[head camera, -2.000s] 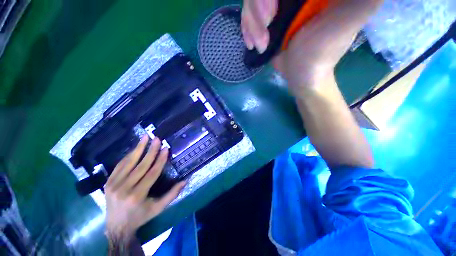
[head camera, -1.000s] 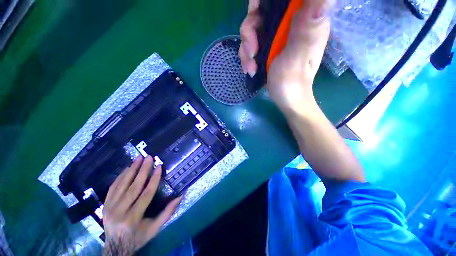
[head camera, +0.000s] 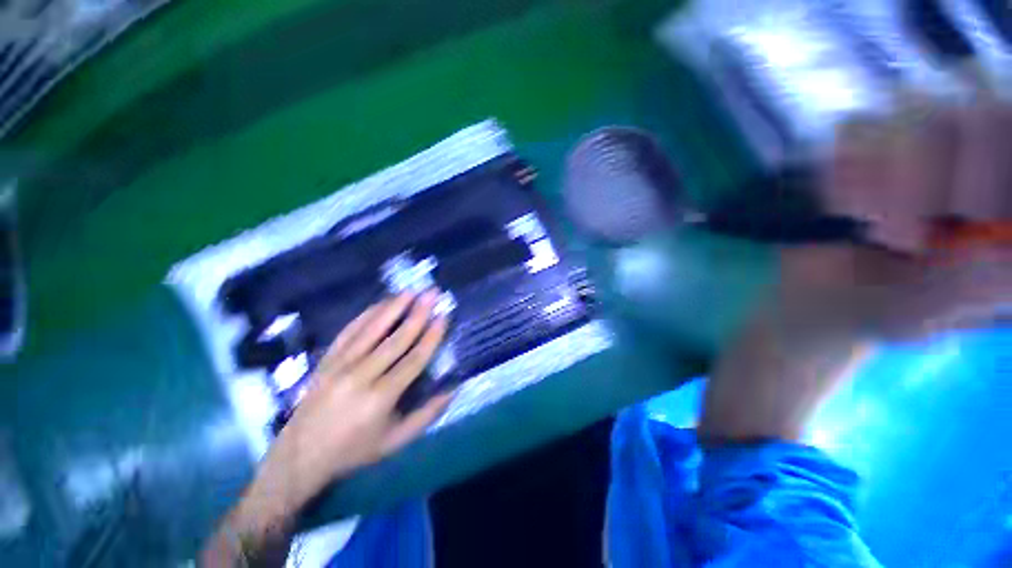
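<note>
The black plastic housing (head camera: 366, 261) lies on the silvery protective sheet (head camera: 333, 211), blurred. Silver-white metal brackets (head camera: 539, 246) show at its right part, middle and left end. My left hand (head camera: 383, 361) lies with spread fingers on the housing's near side, fingertips at the middle bracket. My right hand (head camera: 916, 183), strongly blurred, holds the electric screwdriver (head camera: 965, 235); its dark front end points left toward the screw dish (head camera: 621, 183), not over it. Whether a screw is on the bit cannot be seen.
The green-matted bench (head camera: 133, 200) runs under everything. Shiny translucent packaging (head camera: 777, 67) lies at the upper right, beyond my right hand. Dark layered parts (head camera: 50, 44) show at the upper left corner. Blue floor shows at the lower right.
My right hand with the screwdriver has moved right and away from the dish. The whole view has shifted and turned. My left hand stays on the housing.
</note>
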